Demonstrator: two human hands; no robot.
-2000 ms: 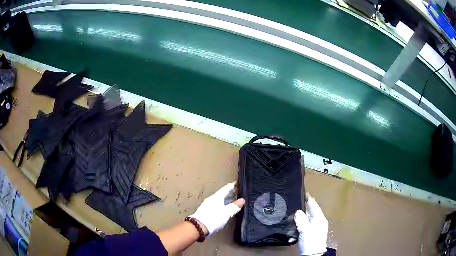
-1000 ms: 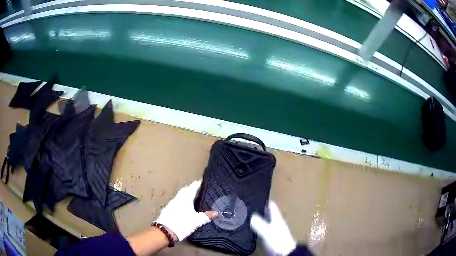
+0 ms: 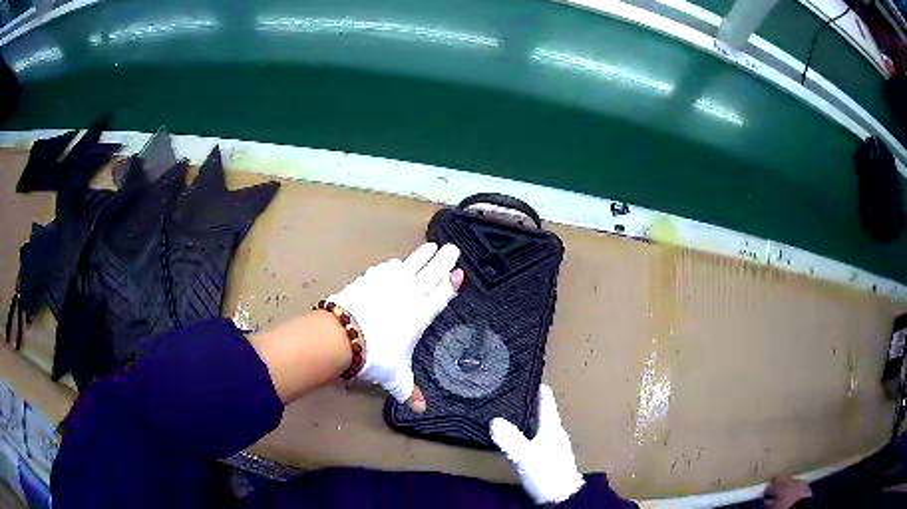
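A black speaker cabinet (image 3: 487,328) lies on the brown-covered bench, ridged face up, slightly tilted clockwise, its handle loop towards the belt. A pale driver circle shows near its lower end. My gloved left hand (image 3: 398,318) lies spread over the cabinet's left edge, fingers on the ridged face and thumb low down. My gloved right hand (image 3: 542,452) grips the lower right corner, thumb at the face and fingers along the side. A pile of thin black notched grille sheets (image 3: 139,263) lies to the left, partly hidden by my left sleeve.
A green conveyor belt (image 3: 378,109) with white rails runs beyond the bench (image 3: 338,219). A black cabinet (image 3: 878,189) stands on it at the right. A dark object with a label (image 3: 897,358) is at the right edge. Another person's hand (image 3: 788,494) shows at lower right.
My left hand has moved up along the cabinet, away from the driver circle. My right hand has come against the lower right corner. The cabinet appears higher in view.
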